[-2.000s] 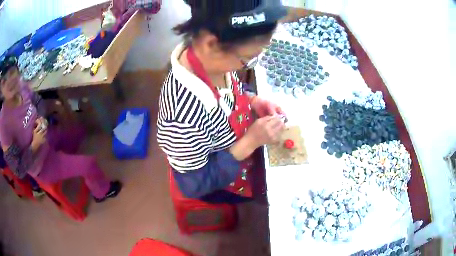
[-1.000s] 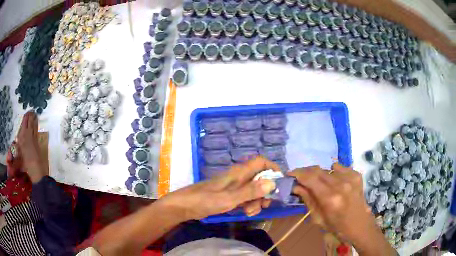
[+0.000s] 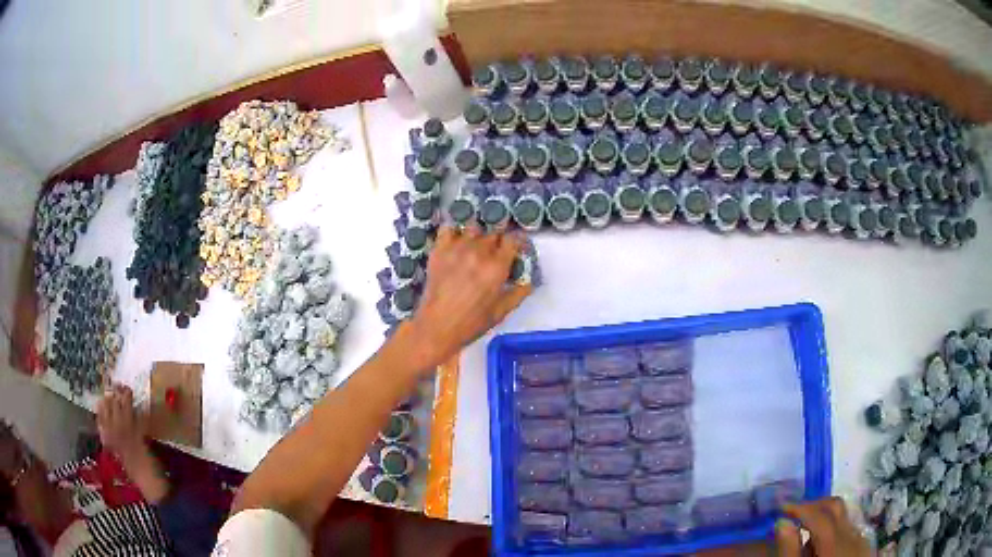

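My left hand (image 3: 466, 285) reaches over the table to the near left end of the finished rows. Its fingers are around an assembled figurine (image 3: 530, 264), partly hidden by them. My right hand (image 3: 829, 529), cut off by the bottom edge, is at the near right corner of the blue tray (image 3: 823, 408). Its fingertips are at a purple-grey body (image 3: 777, 498); whether they grip it, or hold the stick, I cannot tell. More purple-grey bodies (image 3: 605, 428) lie in rows on the tray's left side, beside a white liner (image 3: 748, 408).
Assembled figurines (image 3: 596, 207) stand in long rows along the back, with another column on the left beside an orange strip (image 3: 442, 441). Pale ruffled parts (image 3: 944, 435) are heaped at right. Neighbour's heaps (image 3: 288, 326), a brown board (image 3: 176, 403) and another person's hand (image 3: 118, 419) are at left.
My hands have parted from above the tray. The left hand has moved forward and left to the rows with a figurine; the right has moved down to the tray's near right corner.
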